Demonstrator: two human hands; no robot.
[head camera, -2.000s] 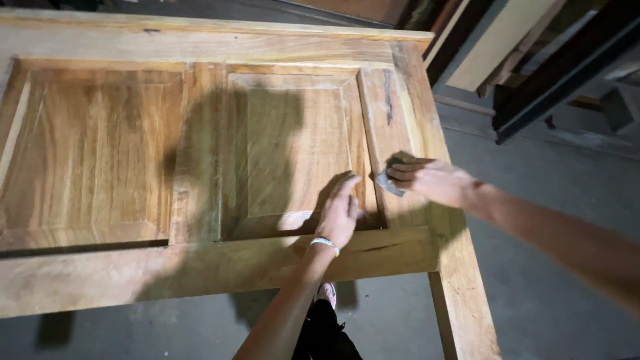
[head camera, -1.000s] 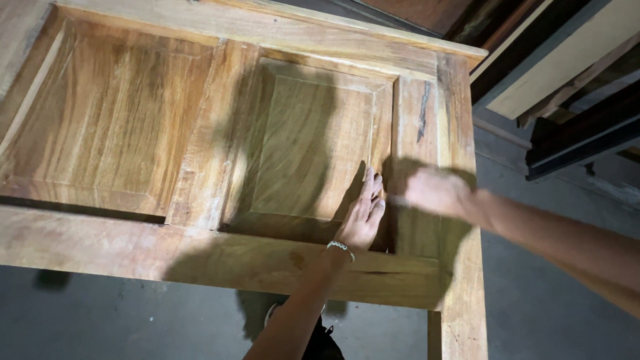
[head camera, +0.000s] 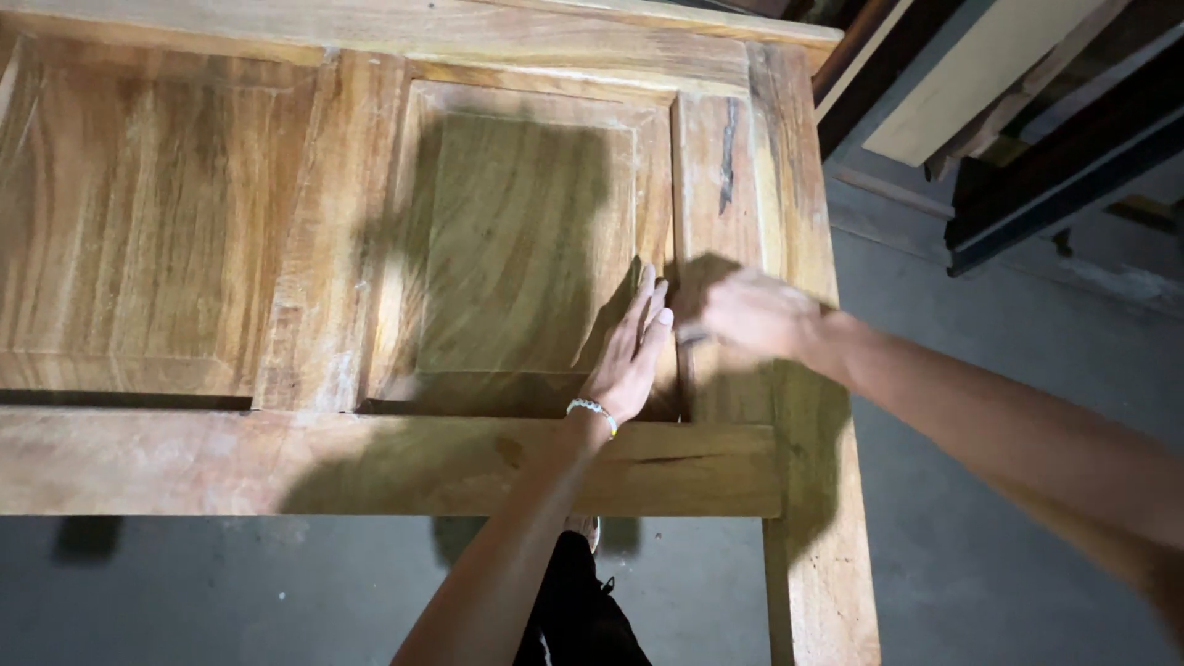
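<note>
A panelled piece of wooden furniture (head camera: 314, 231) lies flat in front of me, with raised panels set in a frame. My left hand (head camera: 632, 356), a beaded bracelet (head camera: 592, 413) at its wrist, rests with straight fingers near the right edge of the right-hand panel (head camera: 518, 240) and shows nothing in it. My right hand (head camera: 754, 313) is blurred and closed around a small grey piece, perhaps sandpaper (head camera: 692, 333), at the inner edge of the right upright (head camera: 726, 213). A dark crack runs along that upright above the hand. Most of the small piece is hidden by my fingers.
The right frame member (head camera: 828, 555) extends down as a leg-like post. Dark and pale boards (head camera: 980, 83) stand at the upper right, above the grey concrete floor (head camera: 999, 398). My own foot and dark trousers (head camera: 583, 610) show below the lower rail.
My right hand has moved from the face of the right upright to its inner edge, beside the panel. My left hand stays near the panel's right edge. The view has shifted somewhat.
</note>
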